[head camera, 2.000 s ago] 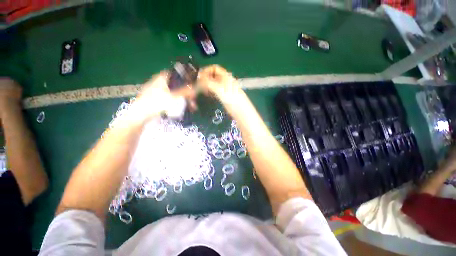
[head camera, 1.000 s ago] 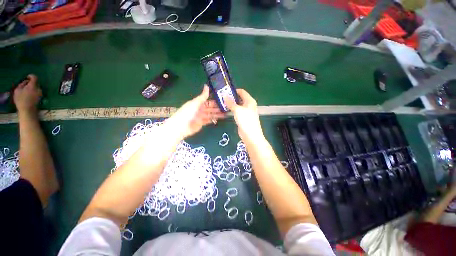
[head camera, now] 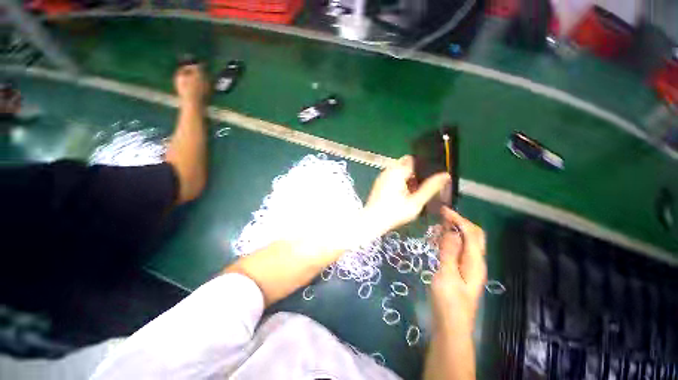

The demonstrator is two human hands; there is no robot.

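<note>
A black oblong handheld unit (head camera: 435, 157) stands nearly upright over the pale strip, a thin yellow-orange line along its right side. My left hand (head camera: 405, 197) is shut on the unit's lower left part, thumb across its face. My right hand (head camera: 459, 249) is just below the unit's lower end, fingers bent; whether it touches the unit or pinches a ring is too blurred to tell. A large bright heap of white rings (head camera: 312, 204) lies left of and under my left forearm, with loose rings (head camera: 399, 289) scattered to its right.
Black units lie on the green belt beyond the strip: one (head camera: 318, 109) left of centre, one (head camera: 535, 151) right, others further out. Stacked black blister trays (head camera: 587, 297) stand at the lower right. A neighbour's hand (head camera: 191, 82) is at the belt on the left, near a smaller ring heap (head camera: 130, 145).
The view has swung left, showing more of the neighbour. My left hand still holds the unit, its thumb now on the face. My right hand has dropped from the unit's side to below its end.
</note>
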